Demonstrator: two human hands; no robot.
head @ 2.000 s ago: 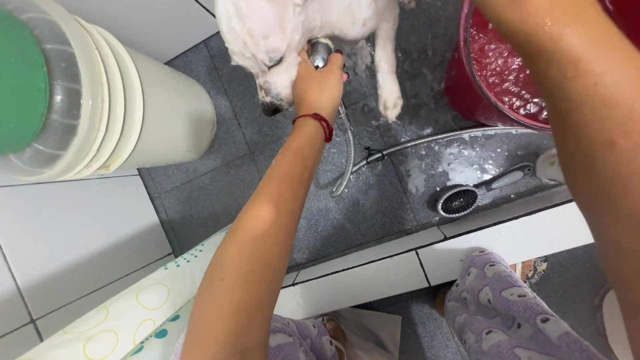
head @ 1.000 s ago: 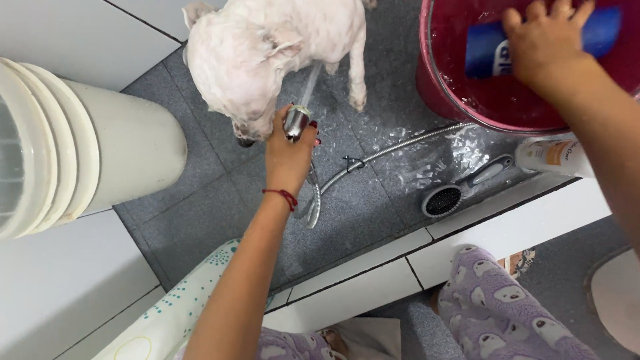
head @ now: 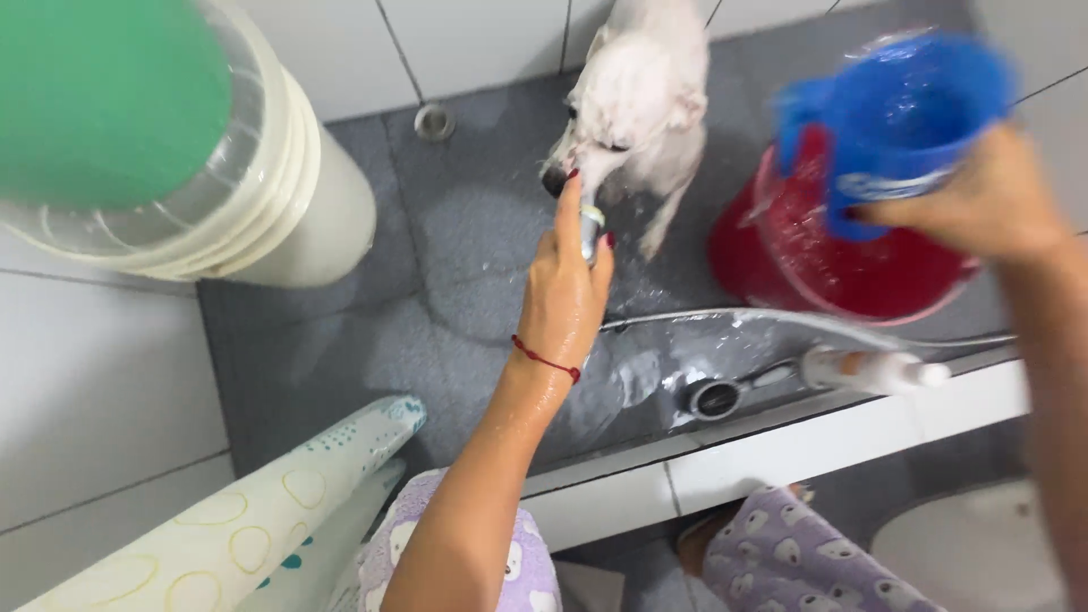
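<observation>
My left hand holds a small metal spray head on a hose, its index finger reaching to the muzzle of a wet white dog. The dog stands on the grey tile floor, facing down and left. My right hand grips a blue plastic jug, blurred by motion, above the rim of a red bucket of water. The metal shower hose runs from near my left hand past the bucket.
A large white bucket with a green lid or basin stands left. A pet brush and a white bottle lie by the white tiled curb. A shower curtain hangs lower left; a floor drain is near the wall.
The blue jug, lying low in the red bucket a second ago, is now raised above it in my right hand. The dog's head has turned more toward the camera.
</observation>
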